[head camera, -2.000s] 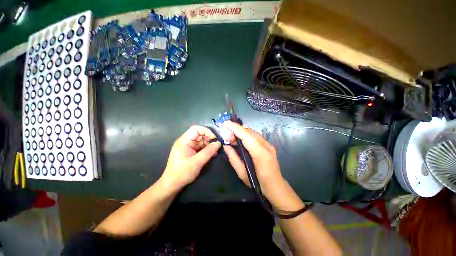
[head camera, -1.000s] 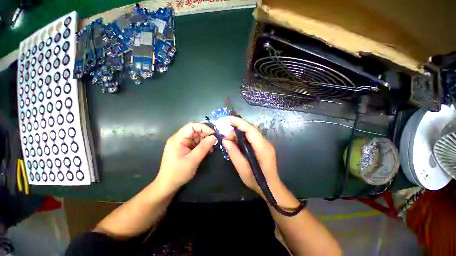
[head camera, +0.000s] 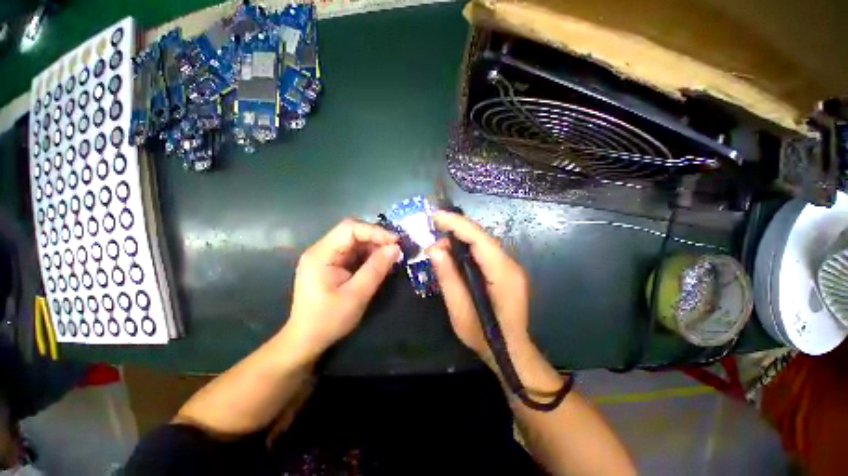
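Note:
A blue circuit board (head camera: 416, 229) with a bright white area lies at bench centre, between my two hands. My left hand (head camera: 342, 279) is at its left edge, thumb and forefinger pinched on a small dark round component (head camera: 387, 223), partly hidden by the fingers. My right hand (head camera: 483, 279) holds the black soldering iron (head camera: 483, 311), its cord looping at my wrist. My right fingertips are at the board's right edge. The iron's tip points away from me beside the board and is blurred.
A white component tray (head camera: 139, 223) stands at left, with yellow-handled cutters (head camera: 45, 327) beside it. A pile of boards (head camera: 258, 88) is at back left. A cardboard box (head camera: 642, 65) with a fan (head camera: 567, 135), a round tip cleaner (head camera: 702, 299) and a white desk fan (head camera: 800, 279) are at right.
My hands have moved slightly apart, showing more of the board. The iron has shifted a little to the right. The view has shifted slightly.

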